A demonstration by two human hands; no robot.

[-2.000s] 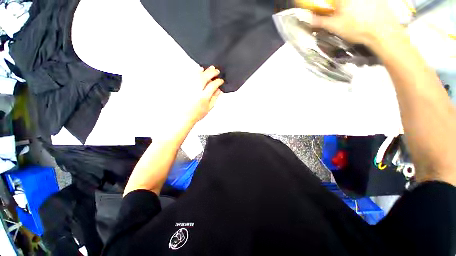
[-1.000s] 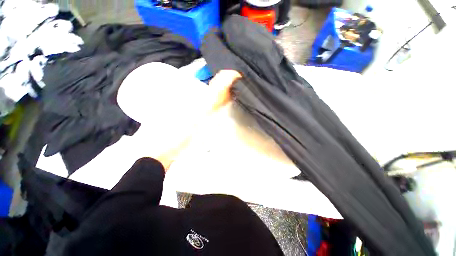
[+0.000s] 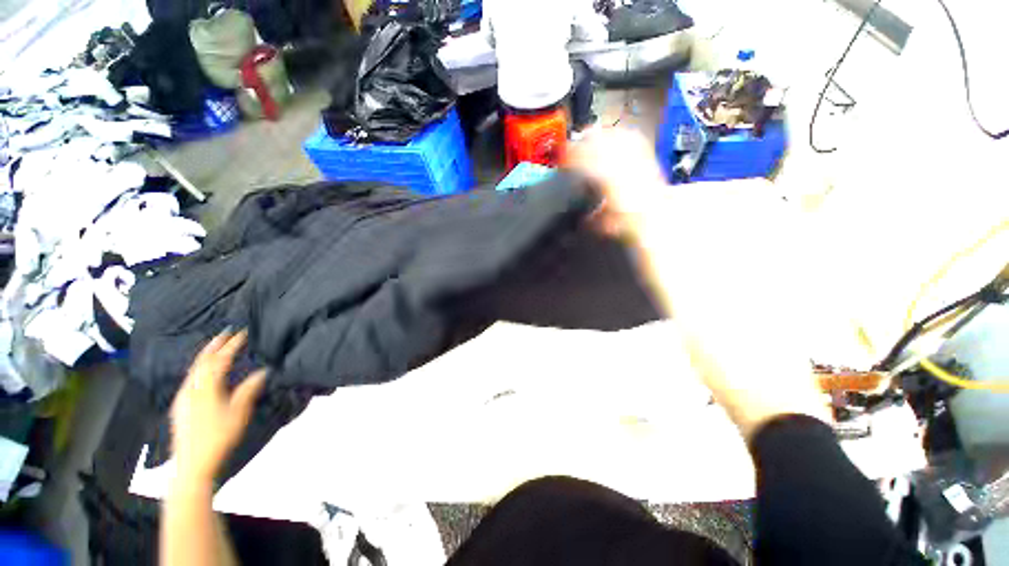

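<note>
A long black garment (image 3: pixel 409 260) lies across the far side of the white pressing board (image 3: pixel 531 409), its left part bunched over the board's left end. My right hand (image 3: pixel 614 188) is blurred and grips the garment's right end at the far edge of the board. My left hand (image 3: pixel 216 404) is at the garment's left part with fingers spread; whether it touches the cloth cannot be told. The iron, with its orange handle (image 3: pixel 852 381), stands at the board's right end.
White cloth pieces (image 3: pixel 100 221) are heaped at the left. Blue crates (image 3: pixel 398 155) stand beyond the board, one under a black bag. A person in a pale top (image 3: pixel 531 55) sits on a red stool (image 3: pixel 536 138). A yellow hose (image 3: pixel 963 370) runs at the right.
The garment has swung from the right side to the left, across the board. My right hand has come into clear view holding its end. My left hand has moved left and its fingers are spread.
</note>
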